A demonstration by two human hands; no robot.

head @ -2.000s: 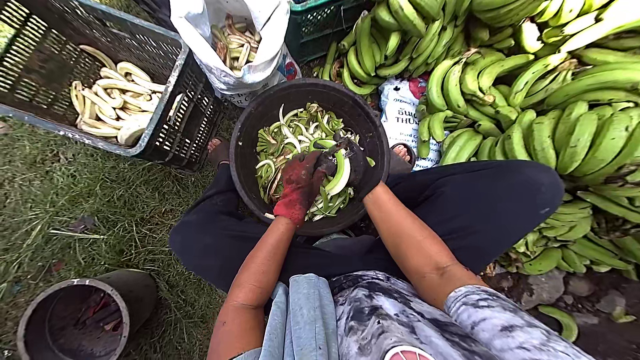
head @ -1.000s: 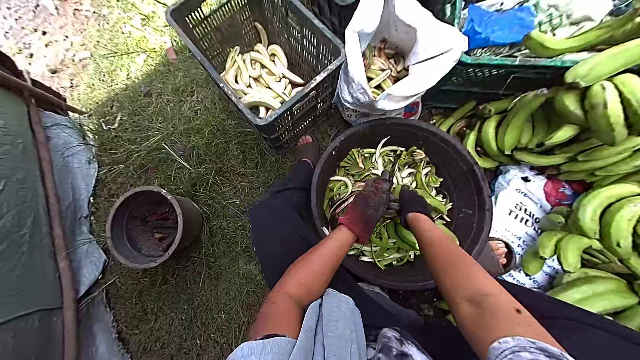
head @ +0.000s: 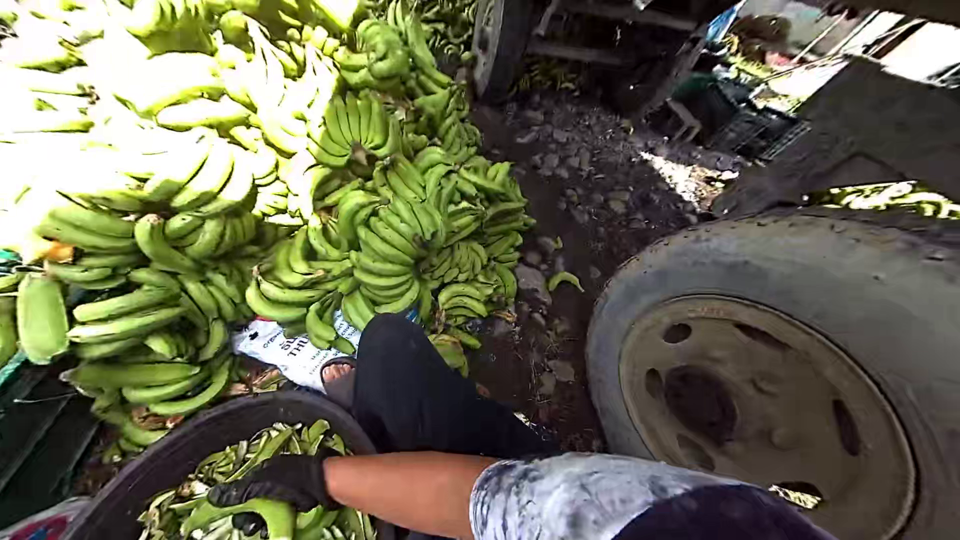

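My right hand [head: 274, 487], in a black glove, is over the round dark tub [head: 154, 457] at the bottom left, its fingers closed around a green banana [head: 259, 516]. Green peel strips [head: 262, 446] fill the tub around and under the hand. Outside the frame is my left hand. Heaped beyond the tub are many bunches of green bananas [head: 390, 247], partly over a white printed sack [head: 289, 356] beside my sandalled foot.
A large vehicle wheel [head: 765, 375] stands close at the right. Stony ground [head: 559, 300] with one loose green banana [head: 565, 281] runs between the heap and the wheel. A dark green crate [head: 45, 420] is at the left edge. Another wheel [head: 495, 49] shows at the top.
The view has swung far to the right, onto the banana heap and wheel. My left hand, over the tub in both earlier frames, is out of view; the two side crates and bucket are too.
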